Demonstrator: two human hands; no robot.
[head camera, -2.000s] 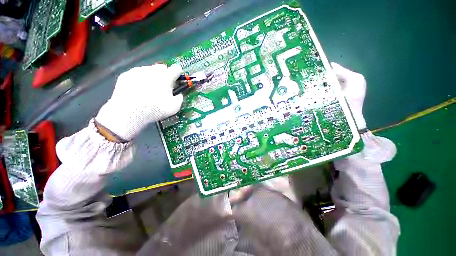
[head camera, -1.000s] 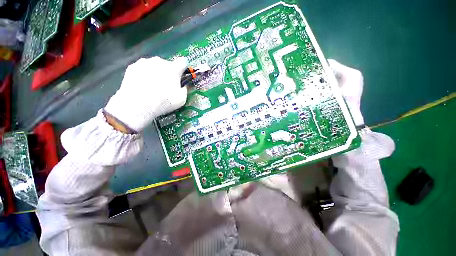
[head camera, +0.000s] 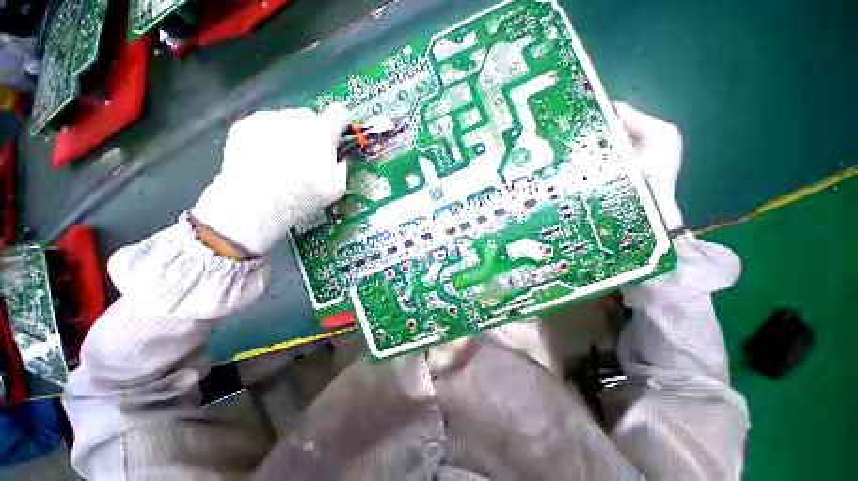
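Note:
A large green circuit board (head camera: 470, 216) with a white border line is held tilted, solder side towards me, over the bench edge. My left hand (head camera: 278, 178), in a white glove, is closed on small cutters (head camera: 359, 139) with black handles and orange-red near the jaws. The jaws are over the board's upper left part; whether they touch it is not clear. My right hand (head camera: 652, 155), white-gloved, holds the board's right edge; its fingers are partly hidden behind the board.
Green boards (head camera: 71, 58) on red pads (head camera: 113, 103) lie at the upper left. Another board (head camera: 33, 305) is at the left edge. A dark object (head camera: 779, 343) lies on the bright green side table (head camera: 809, 254). Yellow tape (head camera: 790, 199) edges the bench.
The board has shifted slightly up and left in the view. The cutters and my left hand moved up a little over the board. Both hands keep their hold.

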